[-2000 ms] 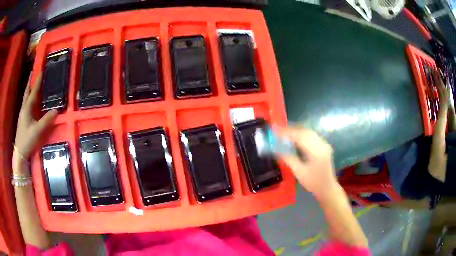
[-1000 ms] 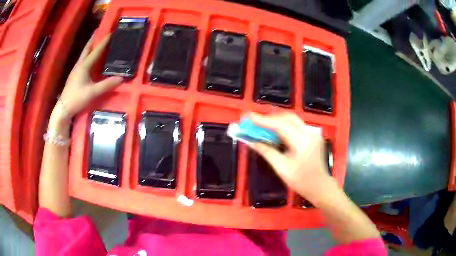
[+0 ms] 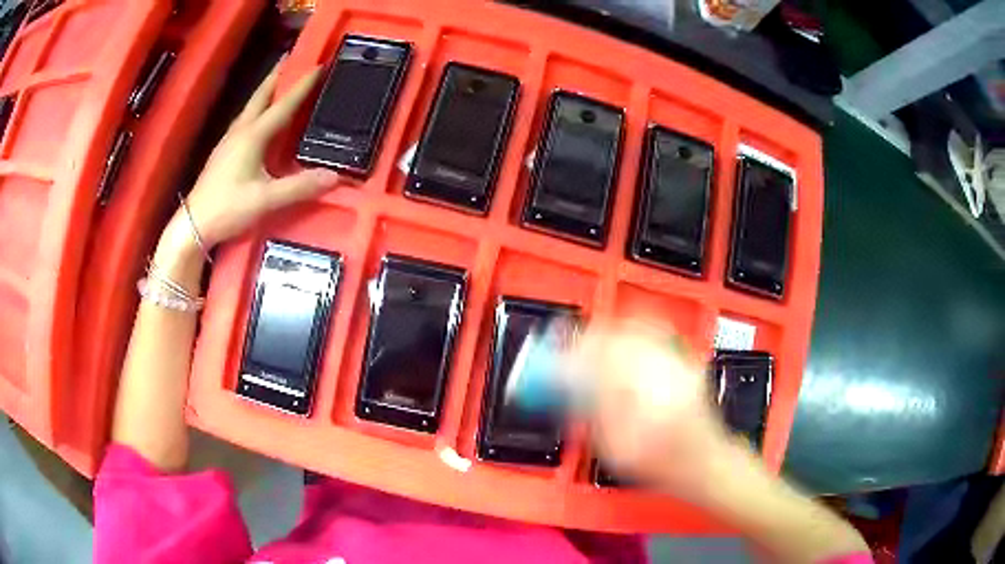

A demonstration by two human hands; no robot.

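Note:
A red-orange foam tray holds dark glossy phones in two rows of pockets. My right hand is blurred and grips a teal-blue cleaning pad over the middle phone of the near row; whether the pad touches the screen is hard to tell. My hand partly covers the phone to its right. My left hand rests on the tray's left edge, fingers spread, thumb by the top left phone. A white label shows in the right near pocket. A small white scrap lies on the near edge.
More red-orange trays stand close at the left, with phone edges showing in one. The dark green bench extends at the right. Grey metal framework is at the upper right. A partly cut-off white object is behind the tray.
My right hand and the pad have moved left from the rightmost near phone to the middle one. The view has shifted and tilted. My left hand stays on the tray's left edge.

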